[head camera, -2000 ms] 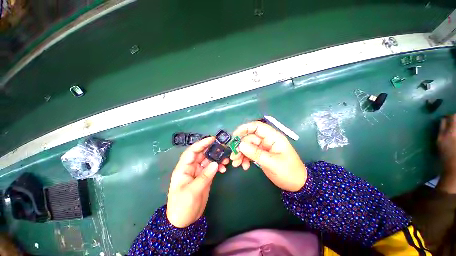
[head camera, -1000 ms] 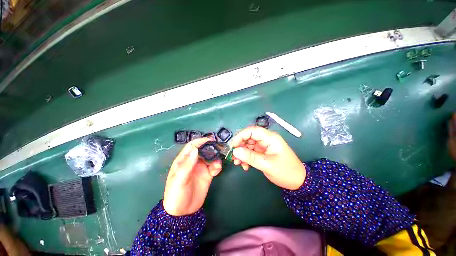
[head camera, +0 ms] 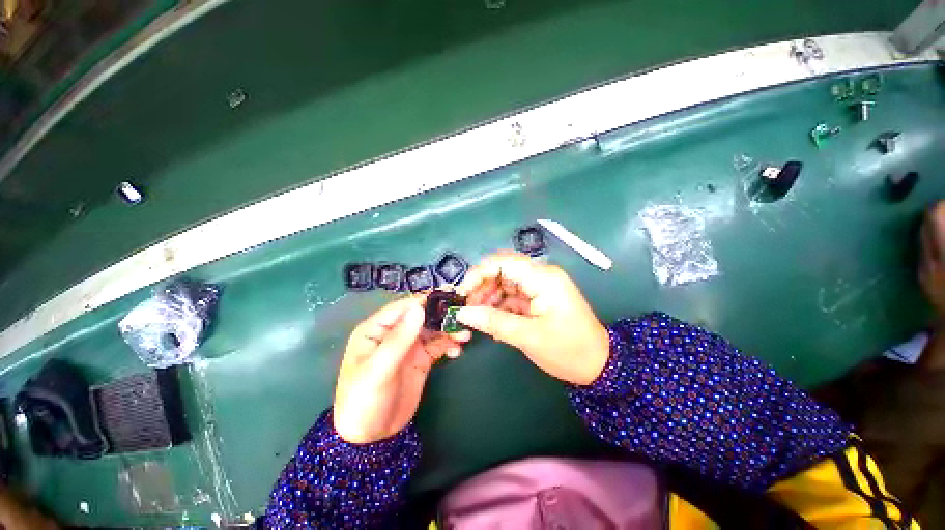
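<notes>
My left hand (head camera: 385, 362) holds a small black square housing (head camera: 439, 302) between thumb and fingers, in front of me. My right hand (head camera: 541, 319) pinches a tiny green circuit board (head camera: 452, 319) at its fingertips, against the lower right of the housing. The fingertips partly hide both parts, so how far the board sits inside cannot be told. Several black housings (head camera: 390, 276) stand in a short row just beyond my left hand. One more housing (head camera: 530, 240) lies beyond my right hand, beside a flat white pointed stick (head camera: 575, 245).
A white rail (head camera: 414, 166) separates the bench from the green belt (head camera: 342, 72), which carries a small whitish unit (head camera: 130, 193). A clear bag (head camera: 170, 325), black cloth (head camera: 60, 409) and grey pad (head camera: 135, 411) lie left. Plastic film (head camera: 678, 243) lies right. A person's hand (head camera: 934, 264) is at the right edge.
The green board has moved left from beside the housing to against it. My fingers now uncover more of the housing row. The unit on the belt appears slightly further left.
</notes>
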